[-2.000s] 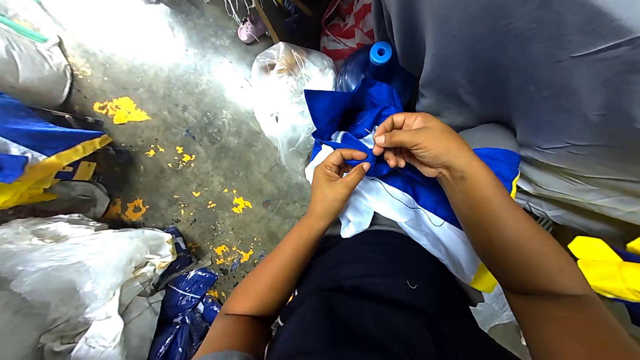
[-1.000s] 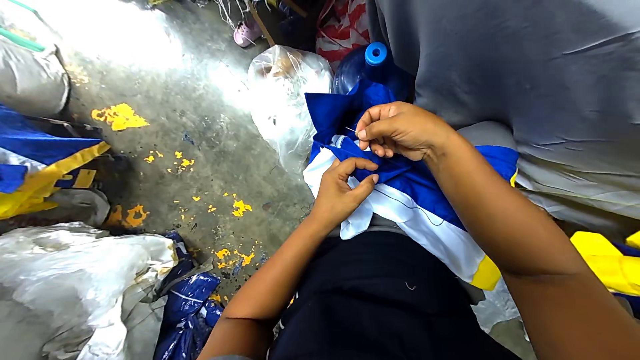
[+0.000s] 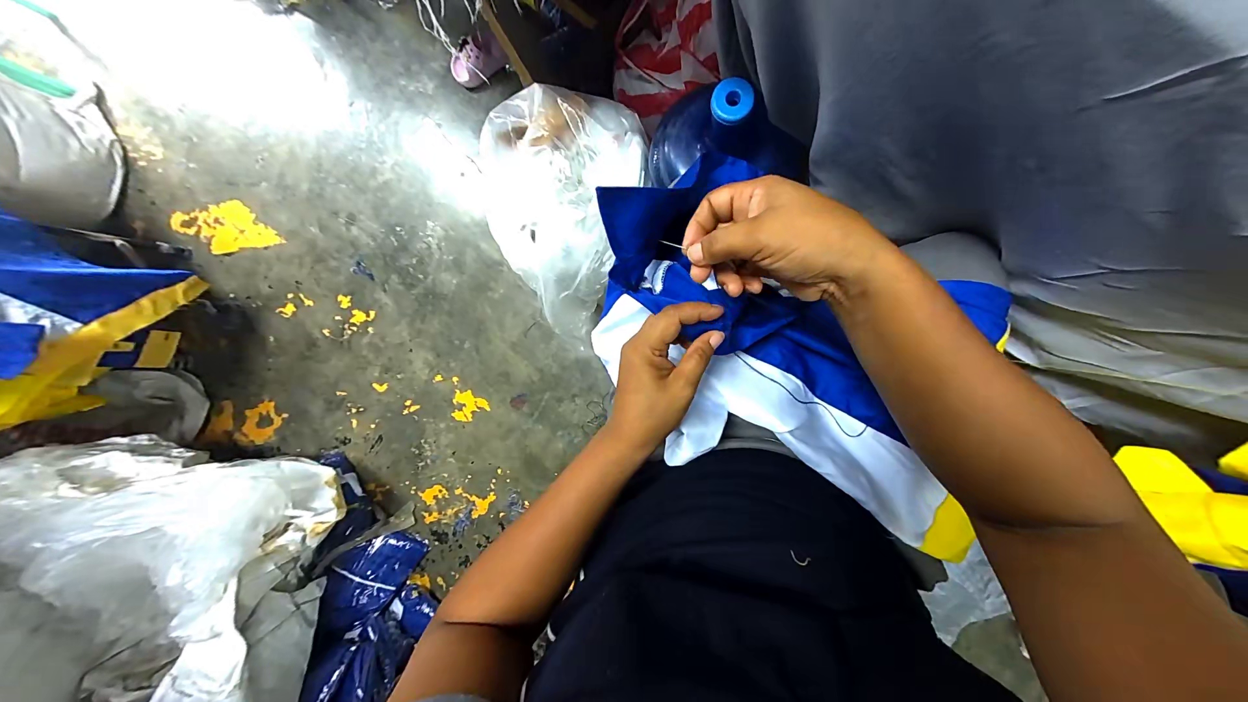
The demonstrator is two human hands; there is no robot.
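Note:
A blue, white and yellow fabric garment (image 3: 829, 366) lies across my lap. My left hand (image 3: 668, 370) pinches a fold of its blue cloth between thumb and fingers. Just above and to the right, my right hand (image 3: 770, 239) holds a thin sewing needle (image 3: 671, 244) between thumb and forefinger, its end pointing left over the blue cloth. A dark thread (image 3: 795, 395) trails in a loose curve over the white and blue panels. A small white label (image 3: 656, 277) shows on the cloth beneath the needle. The cloth under my right palm is partly hidden.
Beyond the garment stand a clear plastic bag (image 3: 556, 195) and a blue water jug (image 3: 682, 132). Grey fabric (image 3: 1024, 127) covers the right side. Plastic sheeting (image 3: 146, 546) and blue and yellow cloth (image 3: 88, 292) lie left. The concrete floor (image 3: 390, 322) has yellow paint patches.
My right hand has moved slightly up and away from my left hand; the two were close together two seconds ago. The needle now shows clearly. My left hand stays on the blue cloth.

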